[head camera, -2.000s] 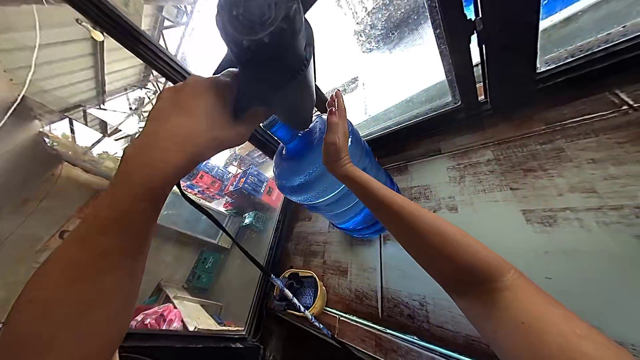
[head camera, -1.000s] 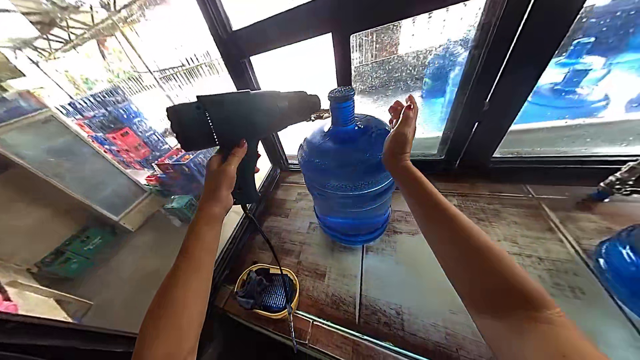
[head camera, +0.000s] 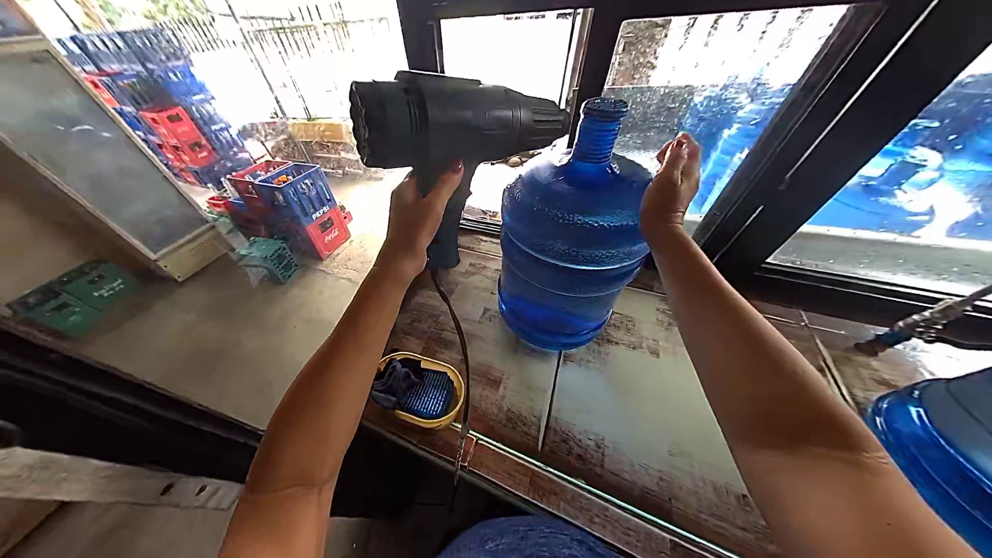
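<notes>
My left hand (head camera: 422, 209) grips the handle of a black heat gun (head camera: 465, 120), whose nozzle points right at the neck of a large blue water jug (head camera: 577, 240). The jug stands upright on a tiled counter. Its neck is ribbed, and no cap shows on it. At the jug's right shoulder is my right hand (head camera: 673, 184), raised with the fingers bent together and nothing seen in them. Whether the palm touches the jug cannot be told. The gun's cord (head camera: 457, 325) hangs down over the counter's front edge.
A yellow container (head camera: 457, 403) with a dark cloth and a blue item sits at the counter's front edge. Another blue jug (head camera: 942, 457) is at the right, below a hose fitting (head camera: 914, 325). Black window frames (head camera: 837, 132) stand behind. Bottle crates (head camera: 294, 201) are stacked at left.
The heat gun was above the jug's neck two seconds ago and is now at its left, nozzle sideways. My right hand has stayed near the jug's right side. The view has turned considerably.
</notes>
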